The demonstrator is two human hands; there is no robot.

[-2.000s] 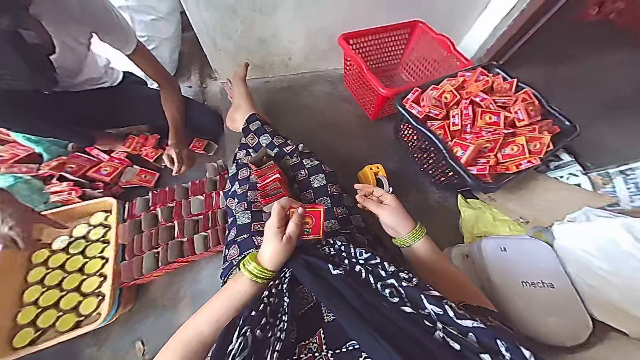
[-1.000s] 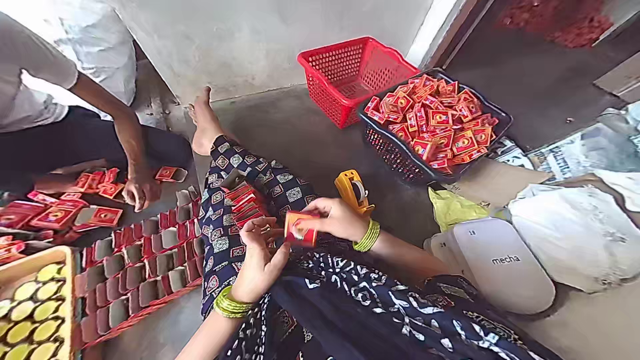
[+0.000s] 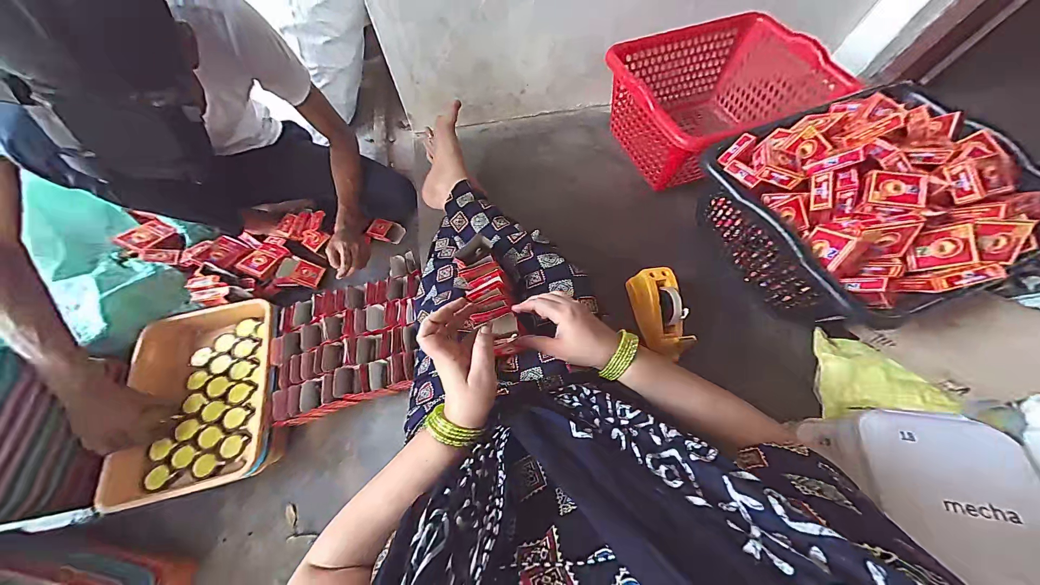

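Over my lap, my right hand (image 3: 569, 329) pinches a small red box (image 3: 508, 333) whose greyish flap shows. My left hand (image 3: 463, 353) is held up just left of it, fingers apart; whether its fingertips touch the box is hard to tell. A row of small red boxes (image 3: 486, 284) lies on my patterned trousers beyond both hands. Left of my leg stands a tray of upright small boxes (image 3: 345, 345) with red and grey-brown tops. A yellow tape dispenser (image 3: 660, 313) is on the floor, right of my leg.
A black basket (image 3: 780, 268) heaped with red boxes stands right, beside a red plastic basket (image 3: 650, 106). At left, a co-worker's hands (image 3: 348, 250) are near loose red boxes (image 3: 264, 260) and a tan tray (image 3: 183, 321) of round yellow-topped pieces. A white lidded container (image 3: 934, 487) is at lower right.
The red box held up between my hands one second ago is no longer up there; my hands are now lower, by the row on my lap. The view has swung left.
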